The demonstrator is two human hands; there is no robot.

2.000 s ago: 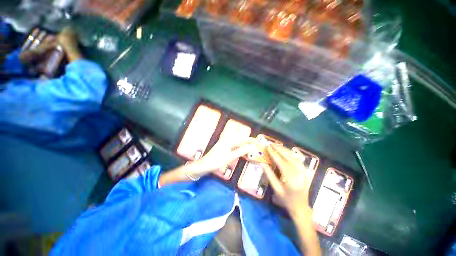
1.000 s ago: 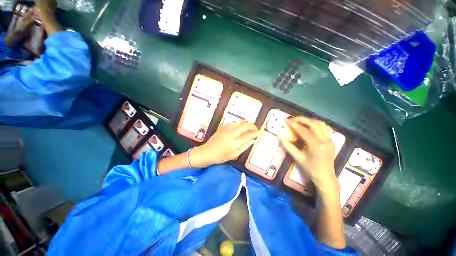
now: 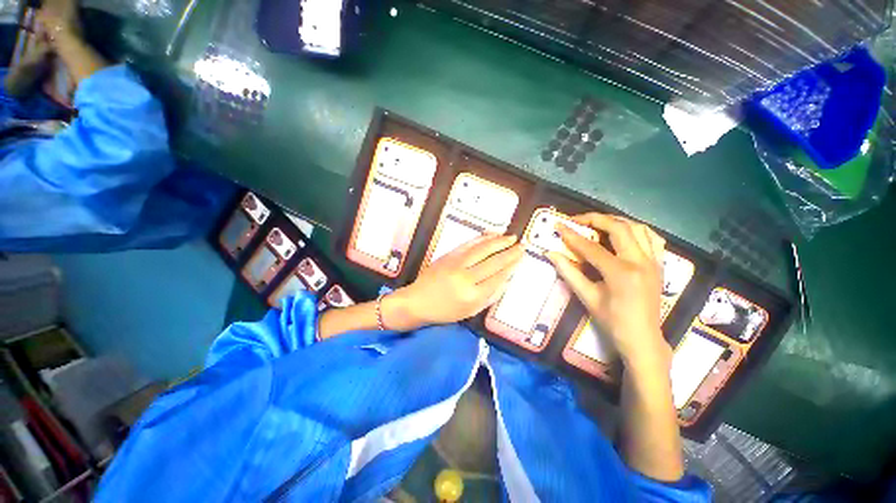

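A long black carrier tray [image 3: 442, 157] lies in front of me with orange-rimmed phone housings in a row. My left hand [image 3: 460, 283] lies over the second housing [image 3: 476, 206], its fingertips at the left edge of the middle housing [image 3: 523, 295]. My right hand [image 3: 619, 275] is bent over the upper end of the middle housing, thumb and fingers close together there. Whether a small part is between its fingers cannot be told. The right hand partly covers the fourth housing [image 3: 592, 346]. The leftmost housing [image 3: 393, 206] and the rightmost housing [image 3: 707, 359] are uncovered by hands.
Black round pads [image 3: 573, 138] lie behind the tray. A blue bin [image 3: 830, 108] on a plastic bag and a white scrap [image 3: 696, 126] are upper right, by stacked clear trays [image 3: 629, 39]. A dark box [image 3: 285, 25] is upper left. Another person's blue sleeve [image 3: 118, 128] and second tray [image 3: 257, 211] are left.
The view has moved closer to the tray since the first frame. My right fingers have stayed around the upper end of the middle housing. My left hand has drawn slightly apart from my right since the first frame.
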